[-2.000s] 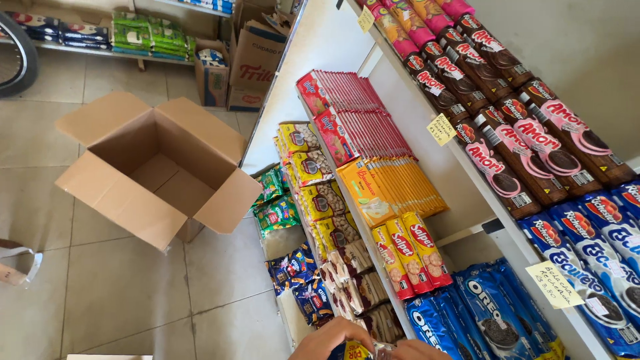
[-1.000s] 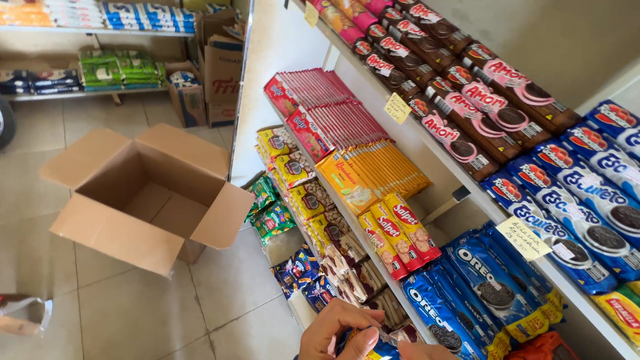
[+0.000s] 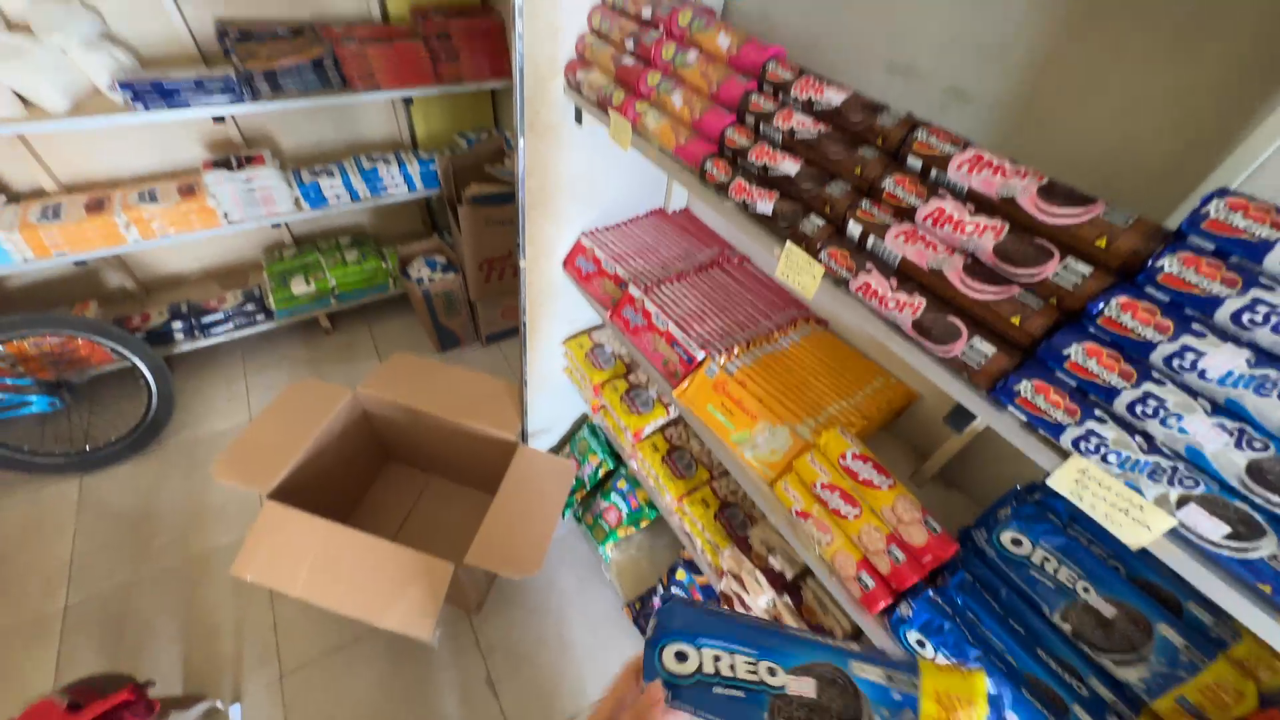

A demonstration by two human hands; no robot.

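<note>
At the bottom edge, the fingers of my left hand (image 3: 632, 696) are closed on the left end of a blue Oreo cookie pack (image 3: 725, 675). The pack is tilted, with its front facing up, and its lower part is cut off by the frame. My right hand is not visible. Beside the held pack, more Oreo packs (image 3: 1065, 590) stand in a slanted row on the lower shelf. Red-and-yellow cookie packs (image 3: 870, 520) lie just above it.
An open cardboard box (image 3: 345, 570) stands on the tiled floor. Chocolate cookie rolls (image 3: 960, 245) and blue-and-white cookie packs (image 3: 1180, 400) fill the upper shelf. Wafer packs (image 3: 700, 290) are stacked below. A bicycle wheel (image 3: 85, 390) and stocked back shelves (image 3: 250, 215) are at left.
The Oreo pack in my left hand has come into clear view. My right hand, at the bottom edge before, is out of view. The view has shifted, showing more of the back shelves and bicycle wheel.
</note>
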